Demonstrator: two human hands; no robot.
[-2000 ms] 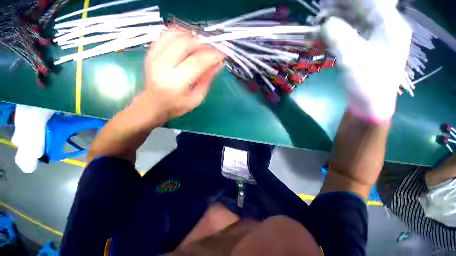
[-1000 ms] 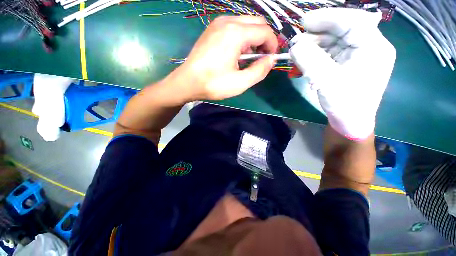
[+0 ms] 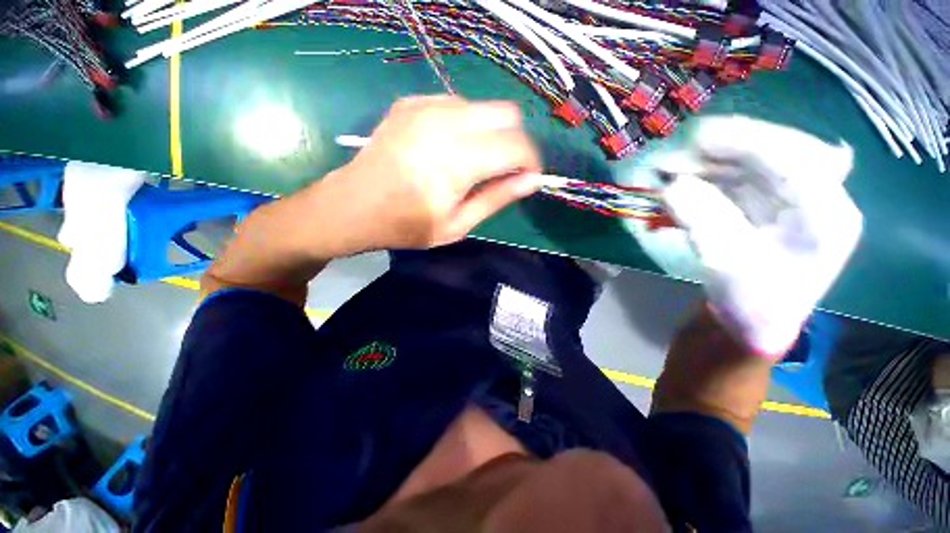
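Observation:
My bare left hand (image 3: 443, 172) is closed around a white sleeving tube (image 3: 352, 140), whose plain end sticks out on its left. Twisted wires (image 3: 599, 196) run from the tube's other end, by my left fingertips, to my right hand. My right hand (image 3: 766, 213), in a white glove and blurred, grips the harness near its red connector housing (image 3: 658, 220), which is partly hidden. Both hands are over the front part of the green mat. The tube's middle is hidden inside my left hand.
A harness pile (image 3: 646, 92) lies beyond my hands, red ends towards the right. A loose tube pile (image 3: 870, 78) is at the far right. White tubes (image 3: 198, 36) and a second harness group (image 3: 78, 47) lie far left. A person's striped sleeve (image 3: 906, 416) shows lower right.
Since the earliest frame, both hands have come together from the piles. Since one second ago, they have moved nearer me and slightly apart, exposing twisted wires between them; the tube end now shows left.

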